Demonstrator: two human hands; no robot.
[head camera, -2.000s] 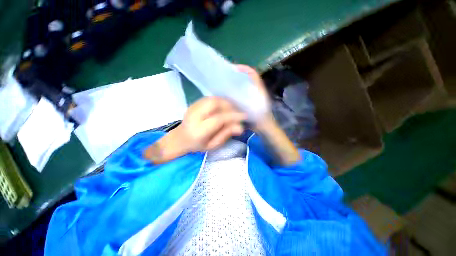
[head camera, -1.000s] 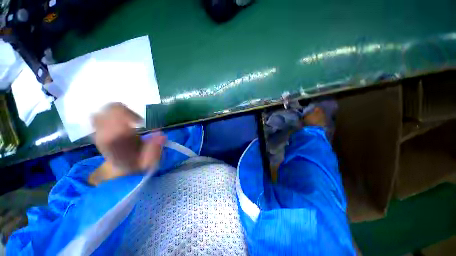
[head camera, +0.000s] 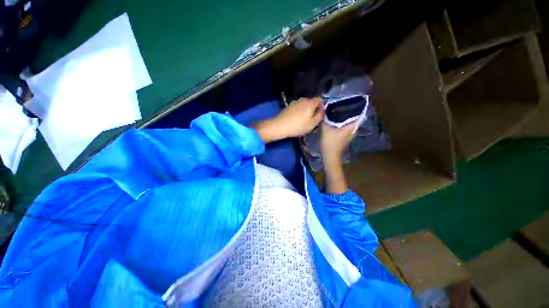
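Observation:
A black product unit (head camera: 346, 111) with a white wrapping sheet around its edge is held over the open shipping carton (head camera: 415, 114). The black end shows through the opening of the sheet. My right hand (head camera: 338, 139) holds it from below. My left hand (head camera: 301, 117) is at its left side, with the fingers closed on the sheet's edge. Whitish-grey wrapped units (head camera: 376, 135) lie in the carton under and around my hands. The stack of white wrapping sheets (head camera: 90, 84) lies on the bench at the left.
The green bench (head camera: 198, 36) has its edge running diagonally above my hands. Spare white sheets (head camera: 15, 129) lie at the far left. Brown cardboard compartments (head camera: 496, 90) stand right of the carton. More brown cardboard (head camera: 424, 258) is at the lower right.
My left hand has moved from the sheet stack to the carton. My right hand, earlier down in the carton, now holds a partly covered black unit. The view has turned and shifted right.

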